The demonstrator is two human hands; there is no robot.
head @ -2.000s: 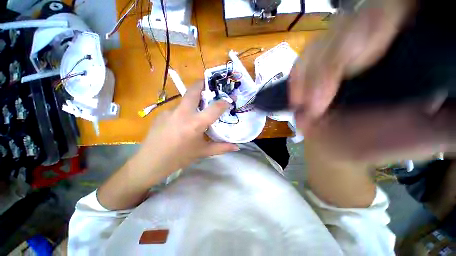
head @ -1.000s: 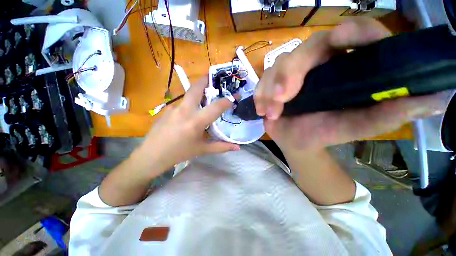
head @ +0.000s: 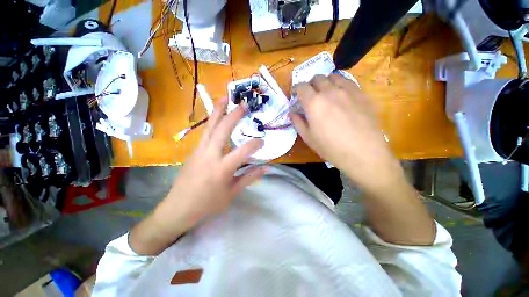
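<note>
The open white camera housing (head: 272,144) lies on the bench in front of me. Dark parts and thin wires show in its square opening. Wire leads (head: 278,124) run from its round part towards my right hand. My left hand (head: 214,165) is at the housing's left side, slightly blurred, fingers apart. My right hand (head: 336,119) is at the right, its fingers curled by the leads and over a flat white cover plate (head: 313,66); its fingertips are partly hidden, so a grip cannot be told. The black electric screwdriver (head: 371,32) hangs free above the plate.
At left are a white camera unit (head: 119,96) with rods and a black parts tray (head: 43,133). At the back stand another white housing (head: 203,43) and a box with a metal mechanism (head: 290,37). White camera units with black fronts (head: 478,119) are at right.
My right hand has let go of the screwdriver, which now hangs up and away at the top. That hand has moved to the leads and cover plate. My left hand's fingers have shifted back slightly.
</note>
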